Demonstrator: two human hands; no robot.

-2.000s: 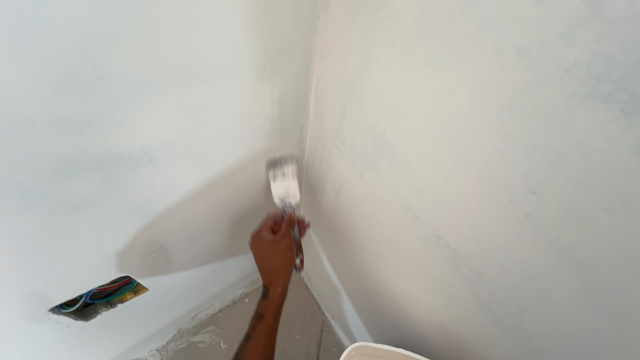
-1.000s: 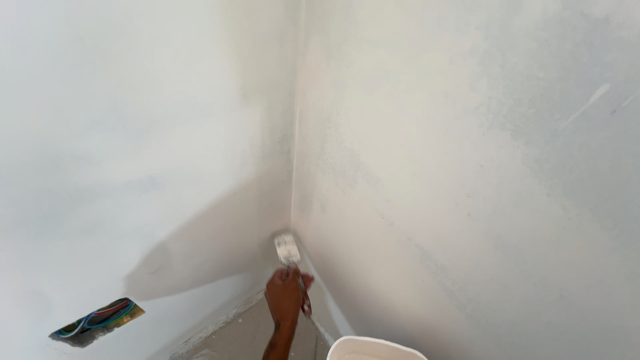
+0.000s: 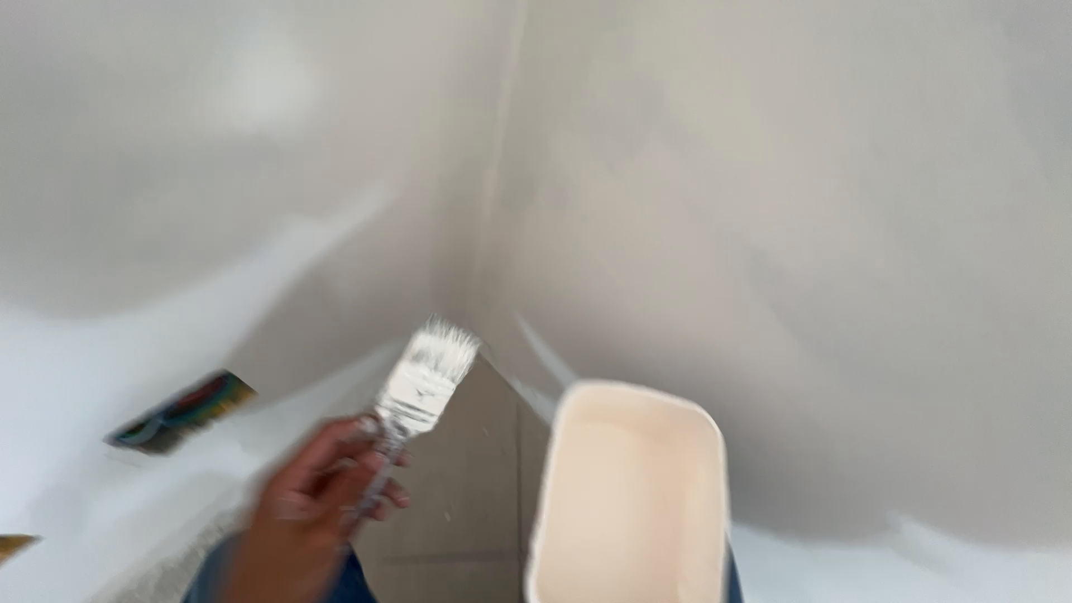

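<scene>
My left hand (image 3: pixel 314 502), low and left of centre, is closed around the handle of a flat paintbrush (image 3: pixel 427 377). The brush tilts up to the right; its bristles and ferrule are coated with white paint. Its tip is near the foot of the wall corner, but whether it touches is unclear. To its right, a pale cream plastic tub (image 3: pixel 632 494) with rounded corners runs off the lower edge. The inside looks pale peach, and how much paint it holds cannot be told. My right hand is not in view.
Two pale, patchy walls meet at a vertical corner (image 3: pixel 494 176). The left wall has a cut-out with coloured electrical wires (image 3: pixel 180 412); an edge of another opening (image 3: pixel 15 544) shows at far left. Grey-beige floor tiles (image 3: pixel 456 486) lie below. Blue clothing (image 3: pixel 356 582) shows at the bottom.
The brush moved down the corner between the two earlier frames. Now my left hand holds it away from the corner, to the left of the tub. The view has tilted down, showing more tub.
</scene>
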